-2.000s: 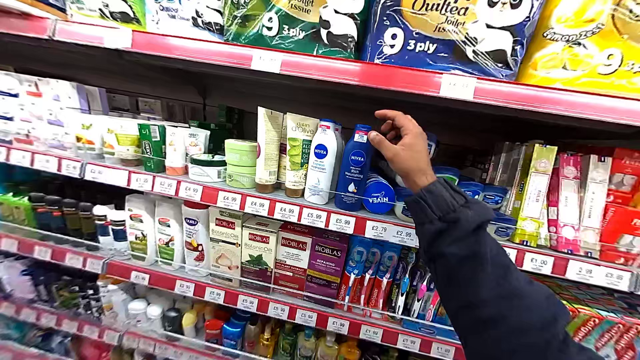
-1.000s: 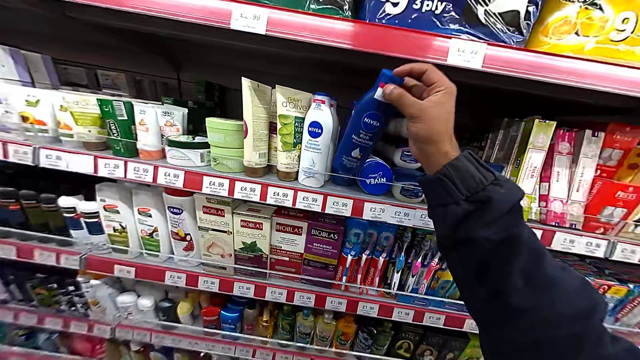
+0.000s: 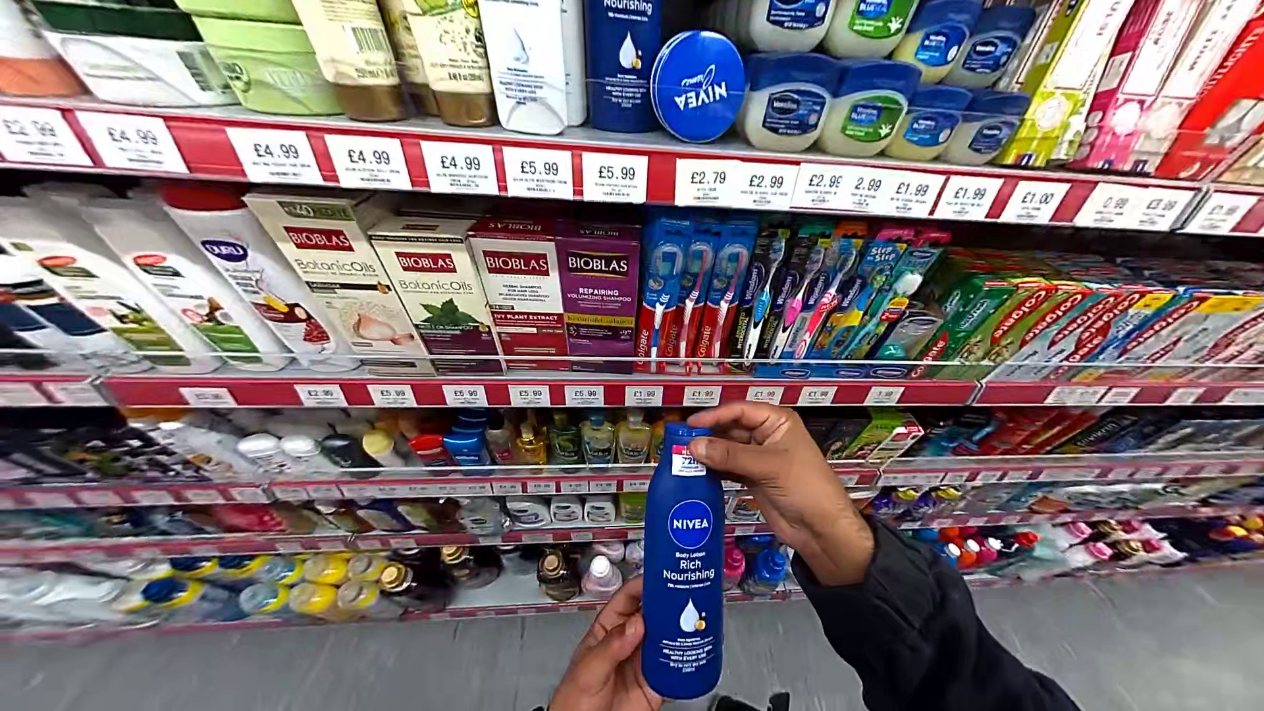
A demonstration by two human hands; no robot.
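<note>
A blue Nivea body lotion bottle (image 3: 683, 583) stands upright in front of the shelves, its labelled face toward me. My right hand (image 3: 780, 474) grips it at the cap, thumb on the small sticker near the top. My left hand (image 3: 610, 657) holds its lower left side, with the fingers partly hidden behind it. On the upper shelf, another blue lotion bottle (image 3: 623, 84) stands between a white lotion bottle (image 3: 533, 74) and a round blue Nivea tin (image 3: 698, 87).
Petroleum jelly jars (image 3: 787, 109) sit right of the tin. Below are boxed shampoos (image 3: 516, 296), packaged toothbrushes (image 3: 696, 291) and toothpaste boxes (image 3: 1057, 321). Red shelf edges (image 3: 583, 392) with price labels run across, with more bottles (image 3: 326, 583) lower down and a grey floor (image 3: 296, 667) beneath.
My right hand has brought the blue bottle off the upper shelf, down and out in front of the lower shelves. My left hand has come into view, holding it too. The view has tilted down.
</note>
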